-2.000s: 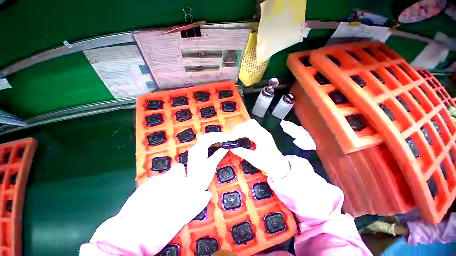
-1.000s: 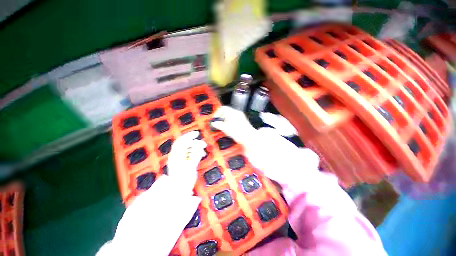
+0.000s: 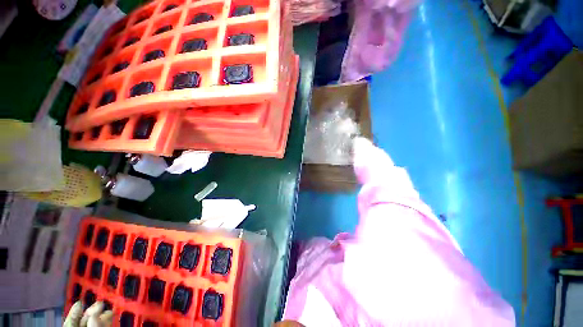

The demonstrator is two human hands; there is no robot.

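Observation:
The near orange tray lies on the green bench at the lower left, with black units in its pockets. The gloved fingertips of my left hand rest over its lower left pockets; the rest is cut off by the frame edge. My gloved right hand reaches past the bench edge to an open cardboard box holding crumpled clear plastic. The hand is overexposed, and I cannot tell whether it holds anything.
A stack of orange trays stands at the upper left, with filled, askew trays on top. Two white bottles and white wipes lie between stack and near tray. Beyond the bench edge are blue floor, another box and a pink-sleeved person.
The view has swung and tilted to the right, bringing floor and box into sight. My right hand has left the tray for the box; my left hand stays at the tray.

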